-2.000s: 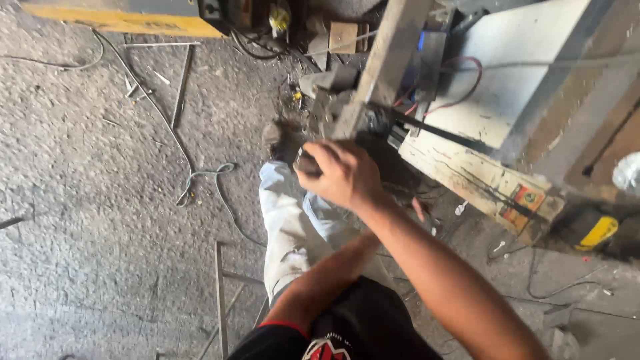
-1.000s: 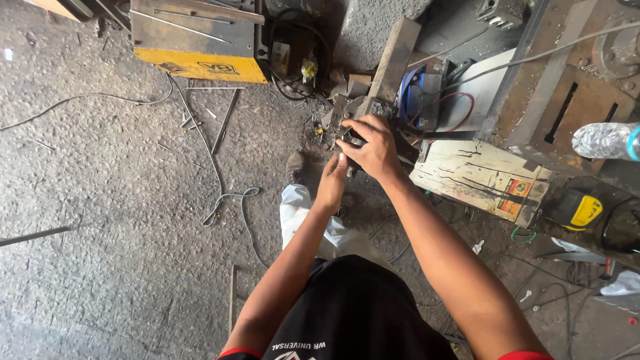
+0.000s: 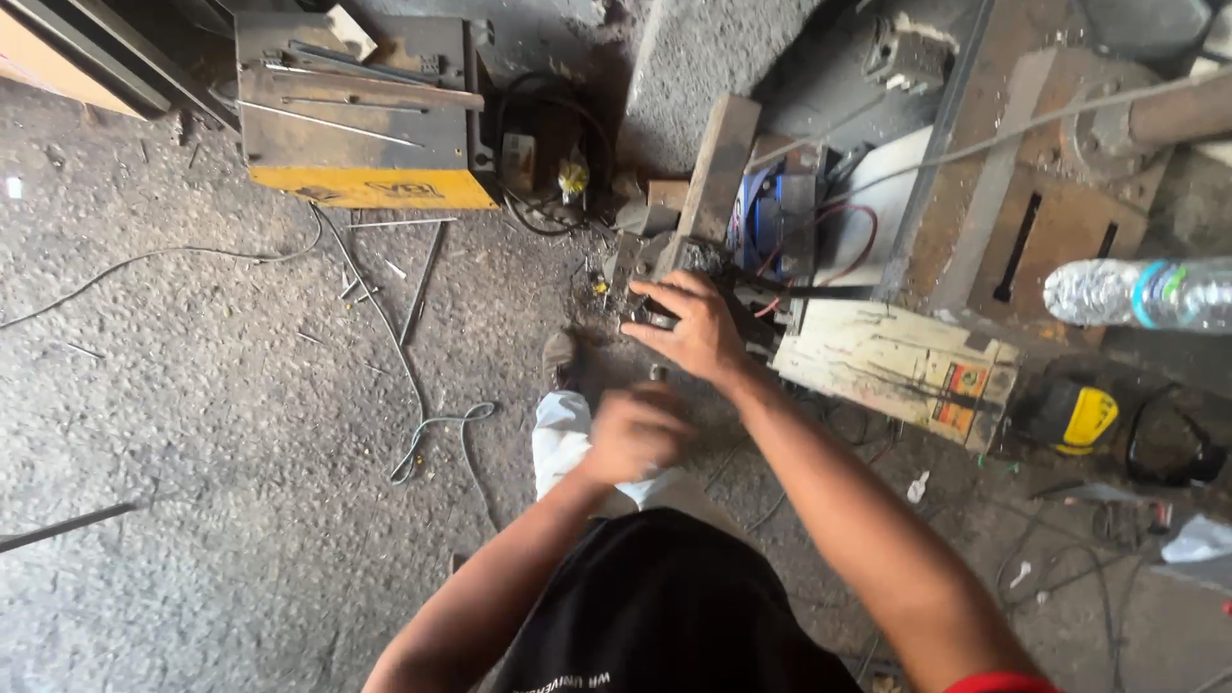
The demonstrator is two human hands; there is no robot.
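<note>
My right hand (image 3: pixel 695 325) is at a dark metal part (image 3: pixel 654 313), with thumb and fingers curved around its sides. That part sits at the near end of a metal bar (image 3: pixel 720 164), where a dark clamp or vise seems to be, though the hand partly covers it. My left hand (image 3: pixel 637 435) is blurred, lower and to the left, apart from the right hand. A small metal piece (image 3: pixel 658 372) shows just above the left hand; whether the fingers touch it is unclear.
A yellow and grey machine box (image 3: pixel 366 183) with metal rods on top stands upper left. Cables (image 3: pixel 404 366) lie across the rough floor. At right are a steel workbench (image 3: pixel 991 192), a plastic bottle (image 3: pixel 1107 292), a worn cream-coloured casing (image 3: pixel 885 361) and a yellow and black tool (image 3: pixel 1073 419).
My left hand has come away from the right hand, back toward my body. The right hand stays around the metal part, its fingers spread wider. The view has shifted.
</note>
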